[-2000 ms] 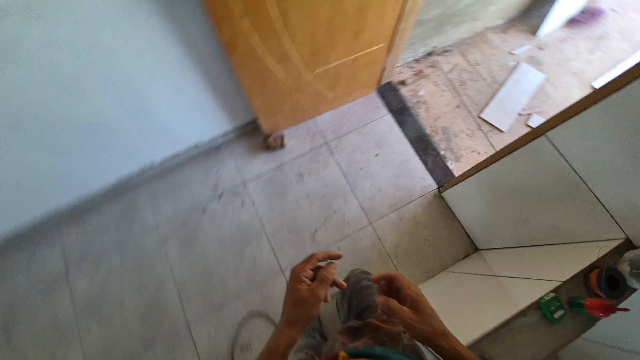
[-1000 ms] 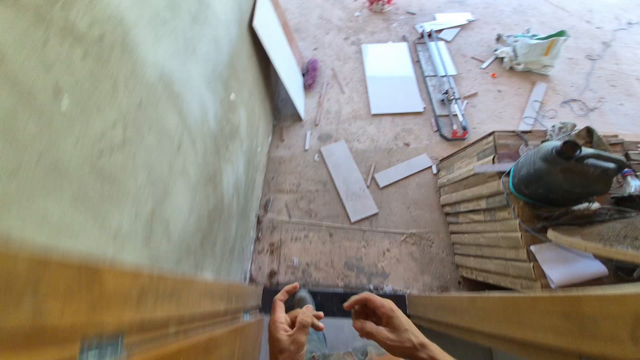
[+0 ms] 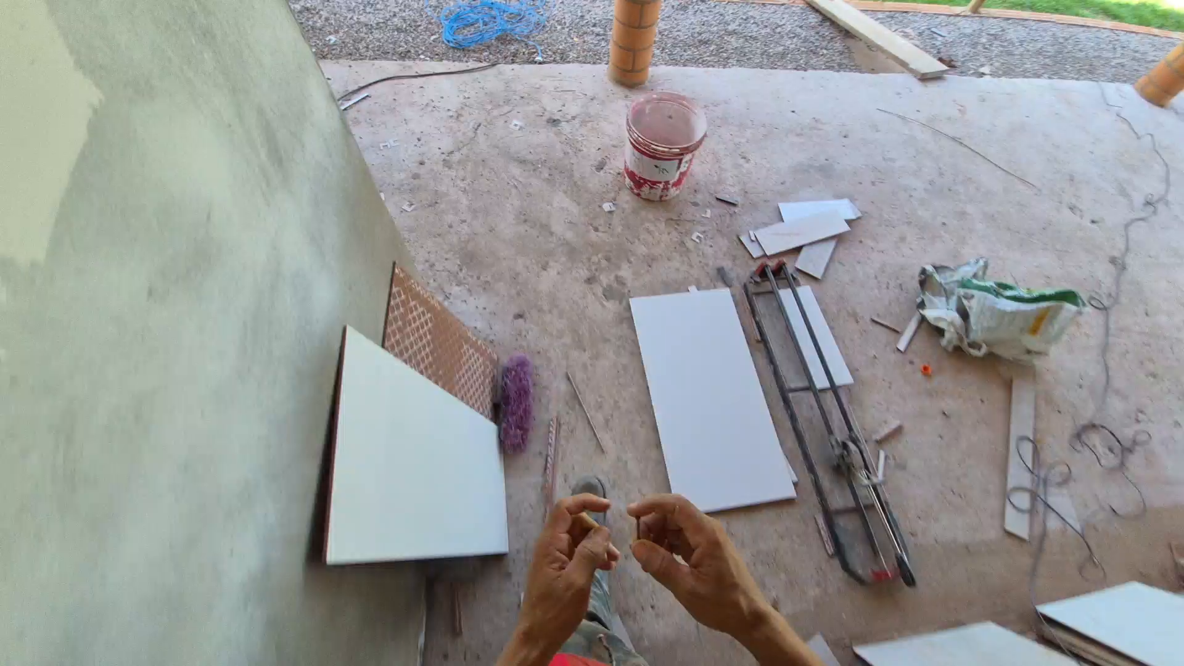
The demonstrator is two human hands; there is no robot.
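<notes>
My left hand and my right hand are raised at the bottom centre, fingers curled and fingertips facing each other, slightly apart. A small yellowish bit shows among the left fingers and a thin dark line at the right fingertips; whether either is a held object is unclear. Beyond my right hand a large white tile lies on the concrete floor, beside a manual tile cutter with a tile piece under its rails. Left of my hands, a cut white tile leans near the wall.
A brown-backed tile and purple bristly thing stand by the wall. Ahead are a red-and-white bucket, tile offcuts, a crumpled bag and a brick post. A cable and stacked tiles lie right.
The view has moved from a tiled room with a wooden door, through the doorway, to the concrete floor outside. Both hands have stayed raised in front of me.
</notes>
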